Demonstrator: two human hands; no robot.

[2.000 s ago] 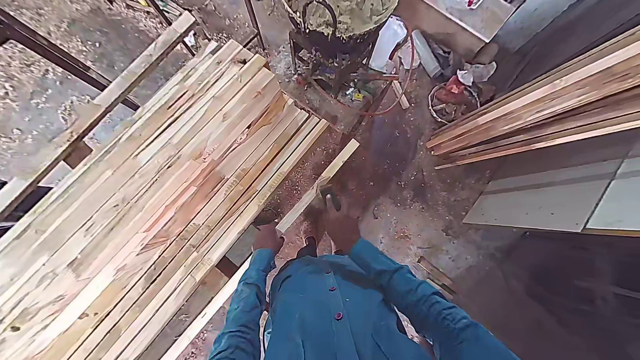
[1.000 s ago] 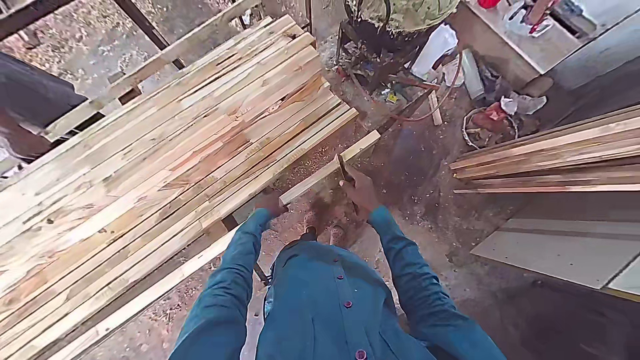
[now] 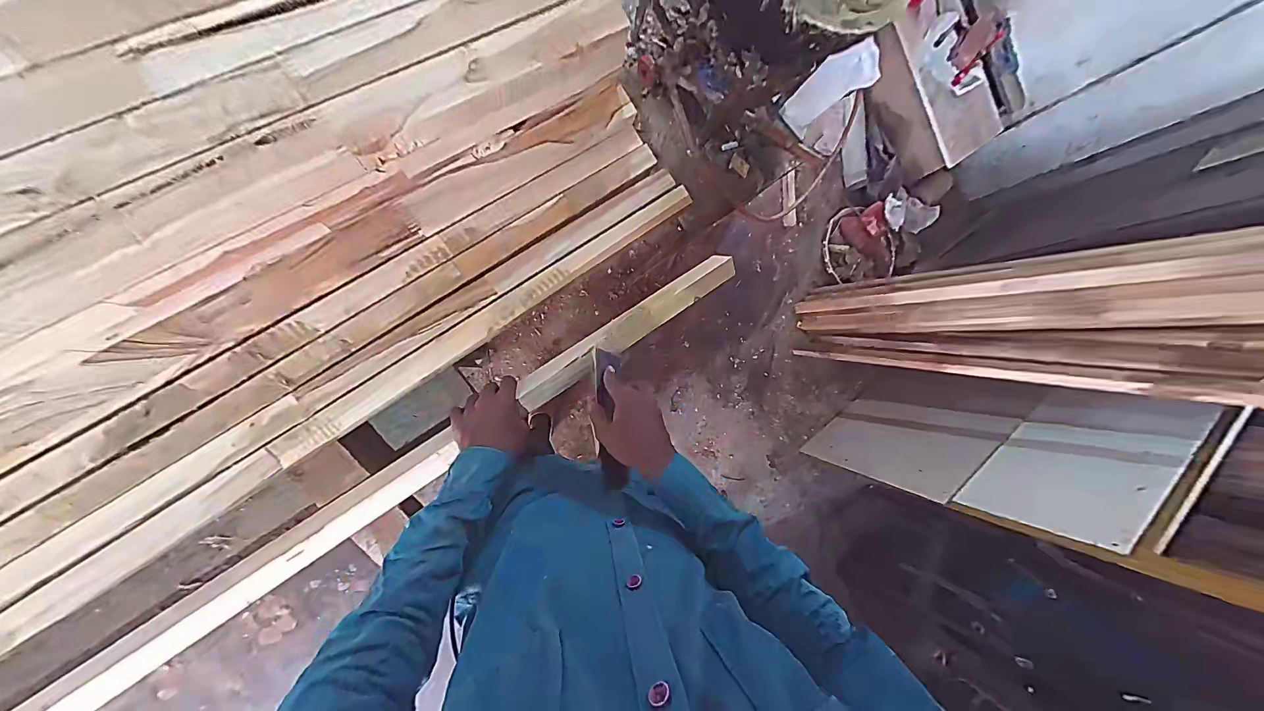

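A long narrow wooden strip (image 3: 671, 301) runs diagonally in front of my body, beside a broad layer of wooden strips (image 3: 346, 227). My left hand (image 3: 492, 417) rests closed over the strip, gripping it near its middle. In my right hand (image 3: 635, 425) is a dark, flat-ended hand tool (image 3: 605, 380), held at the strip's near edge; its exact kind cannot be told. The far end of the strip projects up and to the right past both hands.
At the right lies a stack of wooden boards (image 3: 1037, 306) above pale panels (image 3: 987, 454). A wire-rimmed basket (image 3: 861, 245) with red and white items stands on the floor near the top right. Shavings and dust cover the floor (image 3: 731, 425).
The tool in my right hand, tilted above the strip one second ago, is now lower against it. My left hand remains on the strip. The view has moved closer to the wood.
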